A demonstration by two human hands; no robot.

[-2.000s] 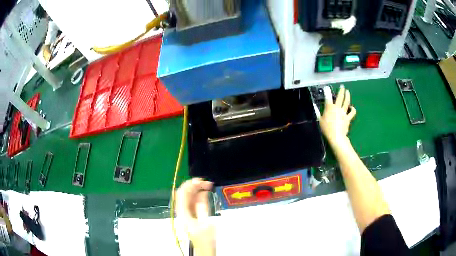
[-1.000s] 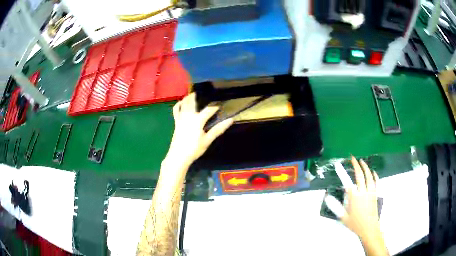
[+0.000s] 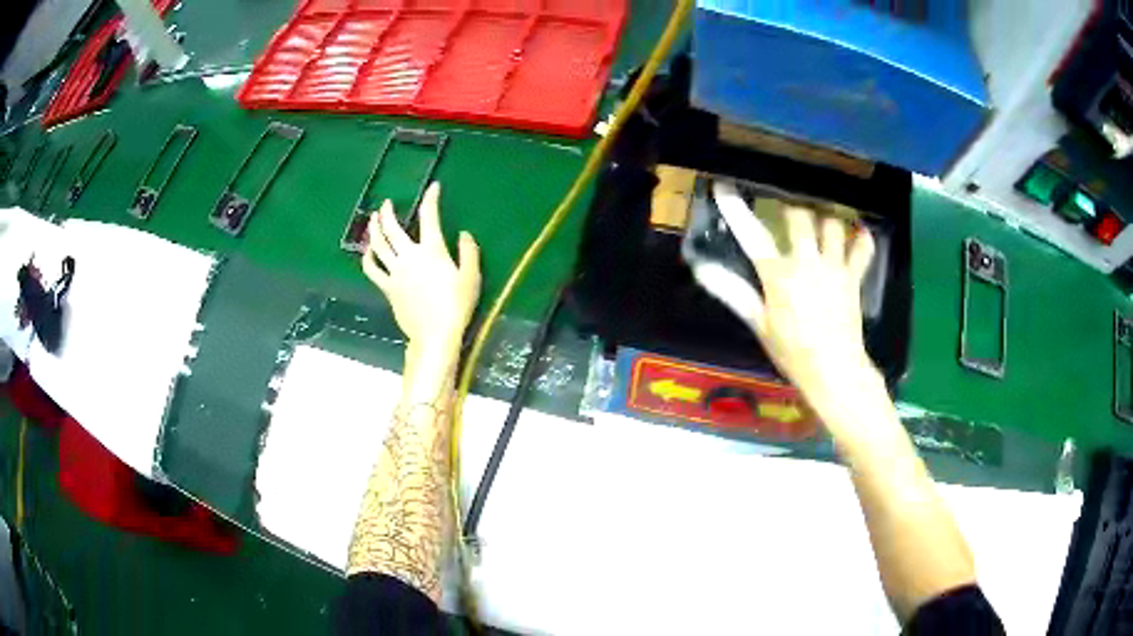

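My left hand (image 3: 425, 280) is over the green surface, fingers spread, fingertips at the lower end of a thin phone frame (image 3: 358, 230) lying flat there. The fingers partly hide its camera end. My right hand (image 3: 808, 280), with white-covered fingertips, is in the press bay (image 3: 627, 280). It holds a grey-black phone cover (image 3: 711, 234) at or just above the gold-tan nest (image 3: 672, 199). The hand covers much of the cover, so its seating cannot be told. The blue press head (image 3: 832, 75) is above and behind.
Several phone frames lie in a row at the left; others (image 3: 984, 311) lie right of the press. A yellow hose (image 3: 534, 255) and black cable run between my arms. The button panel (image 3: 721, 395) fronts the press. A red tray (image 3: 435, 62) is behind.
My left hand has moved from the press bay to the green surface at the left, where a frame now lies under its fingertips. My right hand has moved from the white mat into the bay with the cover.
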